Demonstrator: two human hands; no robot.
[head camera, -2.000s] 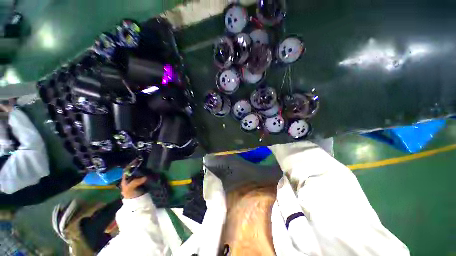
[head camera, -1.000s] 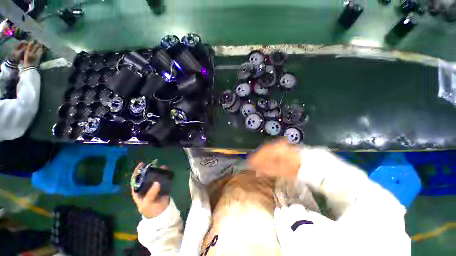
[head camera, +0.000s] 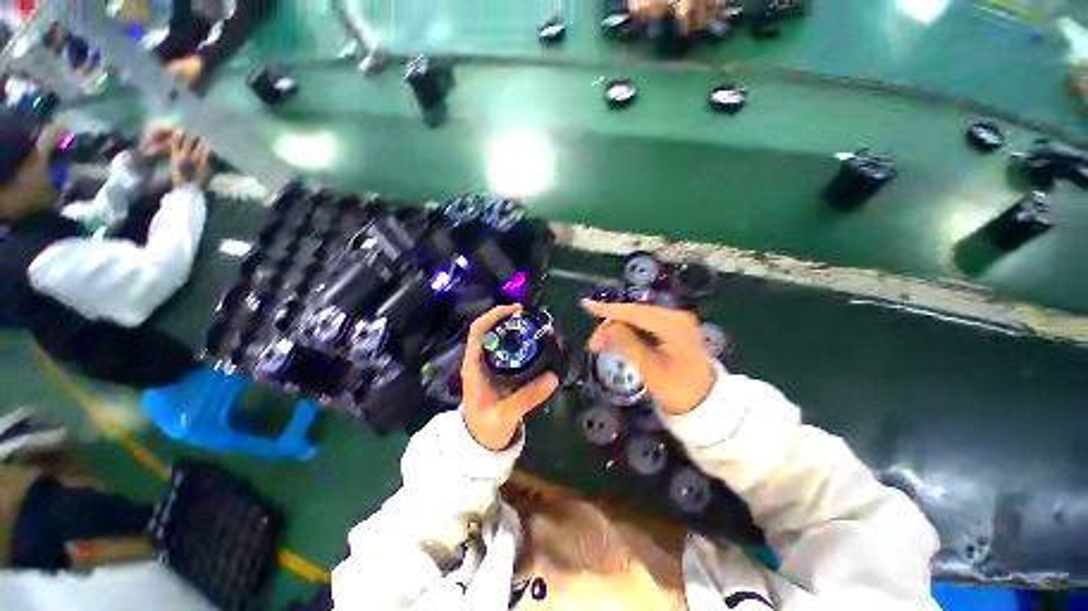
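My left hand (head camera: 495, 388) holds a black cylindrical housing (head camera: 535, 358) tilted so its open end faces up, with a round circuit board (head camera: 513, 343) showing in it. My right hand (head camera: 654, 352) is just to the right, apart from the housing. Its thumb and index finger are extended towards it, and an end cap (head camera: 619, 375) with a pale face shows under or in its lower fingers; I cannot tell whether it is held. More end caps (head camera: 647, 451) lie on the dark bench around and below my right hand.
A black blister tray (head camera: 257, 287) with several part-built units (head camera: 358, 281) stands left, some glowing purple. The green belt (head camera: 716, 179) beyond carries housings and caps. A person sits left; hands show across the belt.
My left hand has raised the housing from beside the bench to in front of me. My right hand has moved up over the end caps. The view has turned towards the belt.
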